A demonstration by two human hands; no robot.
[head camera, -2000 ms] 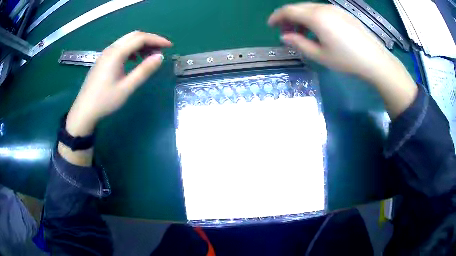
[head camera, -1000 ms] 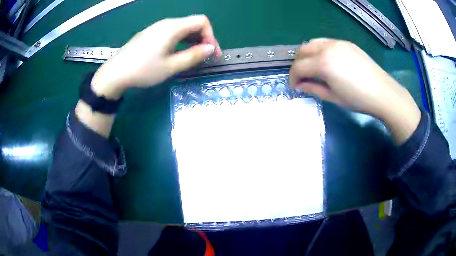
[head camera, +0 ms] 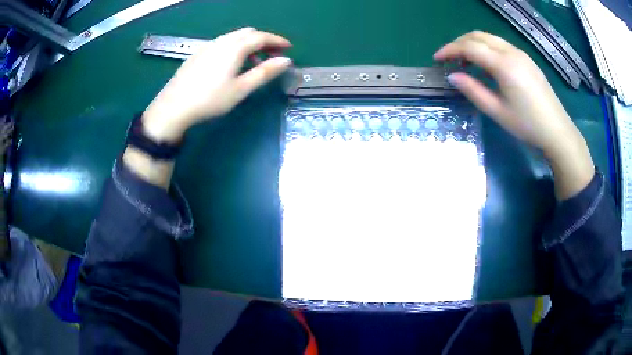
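A silver-grey metal bar (head camera: 379, 78) with a row of small marked holes lies just beyond the far edge of a clear blister tray (head camera: 367, 118). The tray's middle is glaring white, with rounded pockets showing at its far side. My left hand (head camera: 208, 83) is beside the bar's left end, with thumb and fingertips apart. My right hand (head camera: 513, 90) is over the bar's right end, with thumb and forefinger apart. Anything tiny at the fingertips is too small or blurred to tell.
Another metal bar (head camera: 166, 46) lies at upper left, partly behind my left hand. Dark bars (head camera: 540, 38) lie slanted at upper right, next to white paper sheets (head camera: 610, 52). A pale strip (head camera: 125, 22) crosses the upper left of the green bench (head camera: 229, 159).
My left hand has drawn back from over the bar to its left end. My right hand is now over the bar's right end, its fingers more apart. The whole view has shifted.
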